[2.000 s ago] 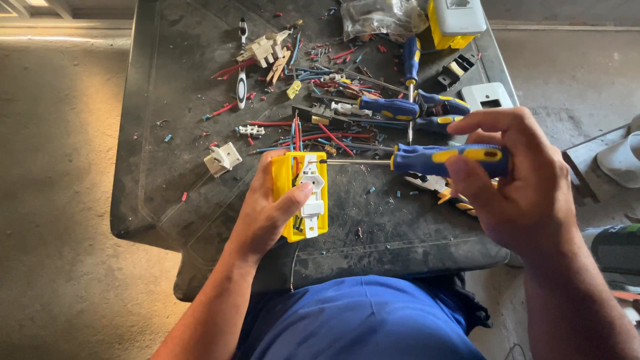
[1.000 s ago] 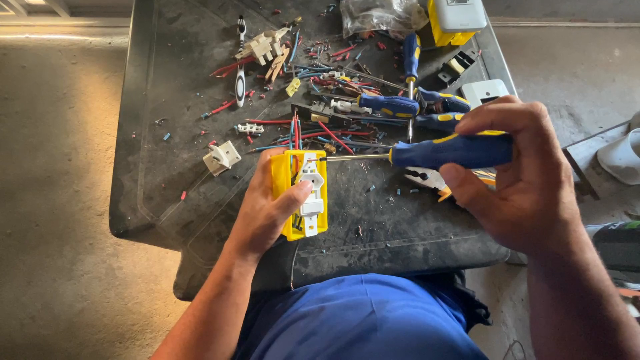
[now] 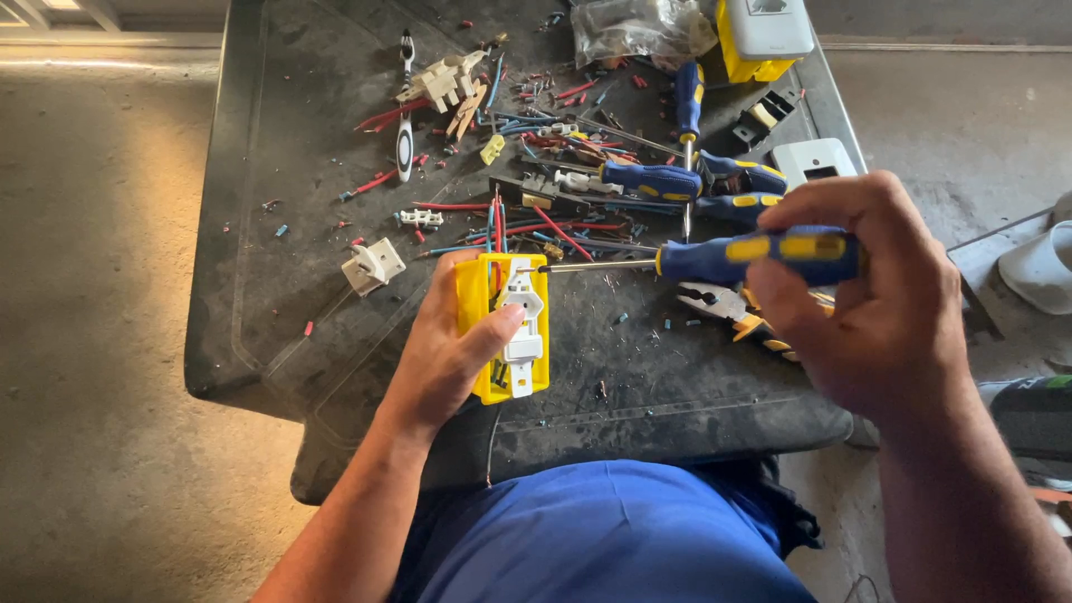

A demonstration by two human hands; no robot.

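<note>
My left hand [image 3: 456, 339] grips a yellow plastic electrical box [image 3: 543, 335] near the table's front edge, its thumb pressing on the white socket-and-switch insert [image 3: 523, 347] that lies in the box mouth. Red and blue wires [image 3: 497, 222] stick out from the box's far end. In my right hand [image 3: 871, 310] is a screwdriver with a blue and yellow handle [image 3: 724, 260]. Its shaft points left, and a small screw [image 3: 528, 270] appears at the tip, by the far end of the insert. Whether the screw sits in a hole cannot be told.
On the black table [image 3: 335, 209] lie several wire scraps, more screwdrivers [image 3: 653, 180], combination pliers [image 3: 720, 303], a toothbrush [image 3: 404, 142], a beige socket part [image 3: 374, 266] and a white cover plate [image 3: 812, 159]. A plastic bag [image 3: 636, 29] and a yellow box with a white cover [image 3: 766, 33] stand at the back.
My right hand has shifted its fingers on the screwdriver handle, and the handle has turned, with different yellow patches showing. My left hand and the yellow box have stayed in place.
</note>
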